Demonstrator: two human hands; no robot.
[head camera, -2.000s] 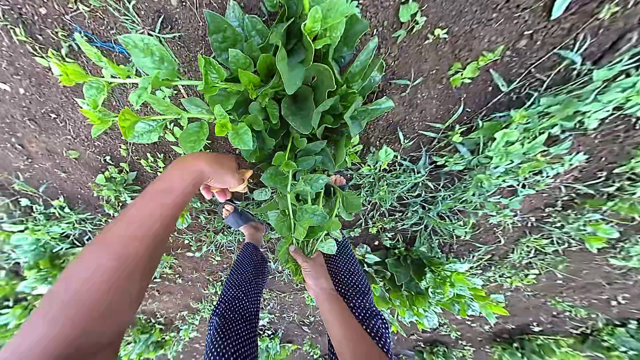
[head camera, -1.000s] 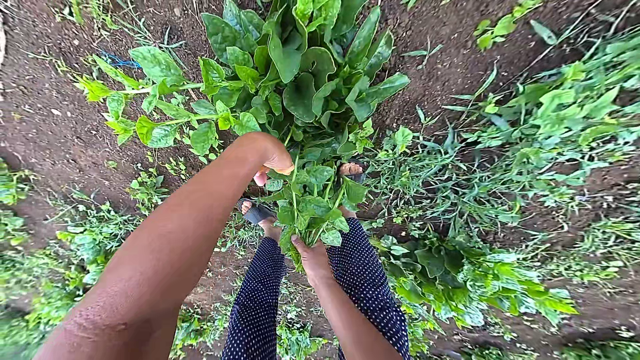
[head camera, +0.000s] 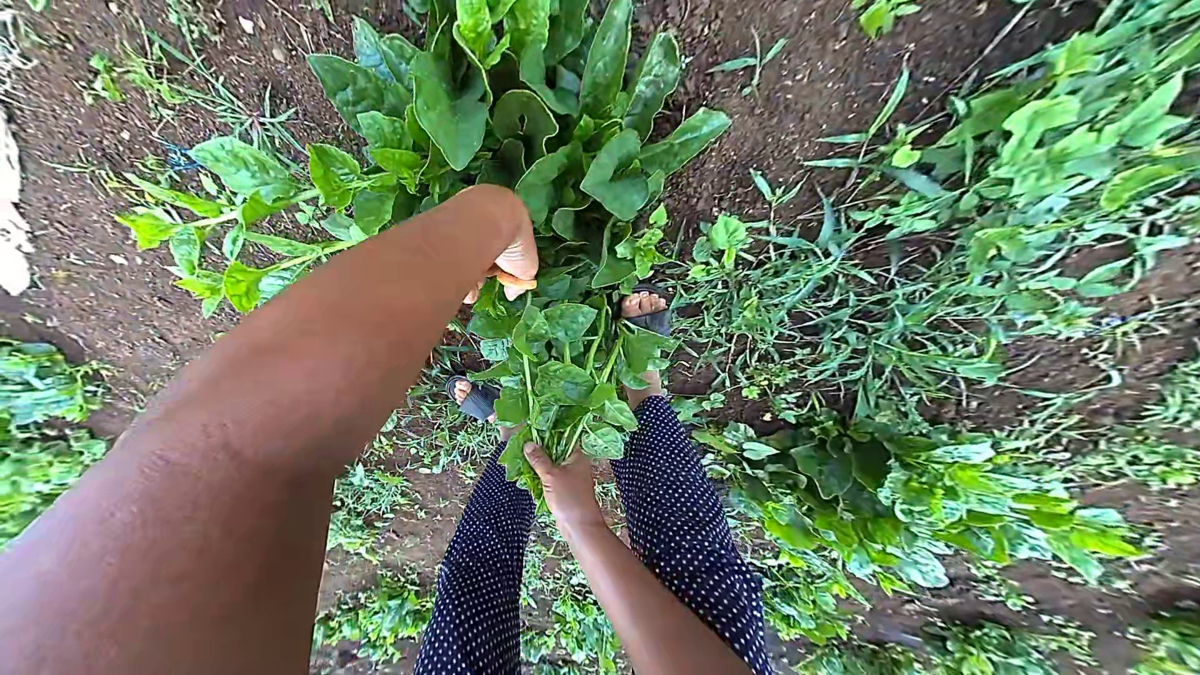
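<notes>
My right hand (head camera: 566, 483) grips the lower end of a bunch of leafy green stems (head camera: 562, 380), its thumb along the left side. Above it, my left hand (head camera: 506, 267) bends down at the wrist, fingers curled, beside the top of the bunch and the base of a large broad-leaved green plant (head camera: 450, 112). Something orange-yellow shows at its fingers, too small to name. Its fingertips are partly hidden, so what they hold is unclear.
My sandalled feet (head camera: 649, 309) stand on brown soil (head camera: 84, 272) behind the bunch. Grassy weeds (head camera: 797, 291) grow at the right, with another leafy plant (head camera: 872, 478) lower right. Long leafy shoots (head camera: 244, 169) spread leftward from the large plant.
My left hand has moved rightward, from the left of the plant to the top of the bunch. My right hand has kept its hold on the stems.
</notes>
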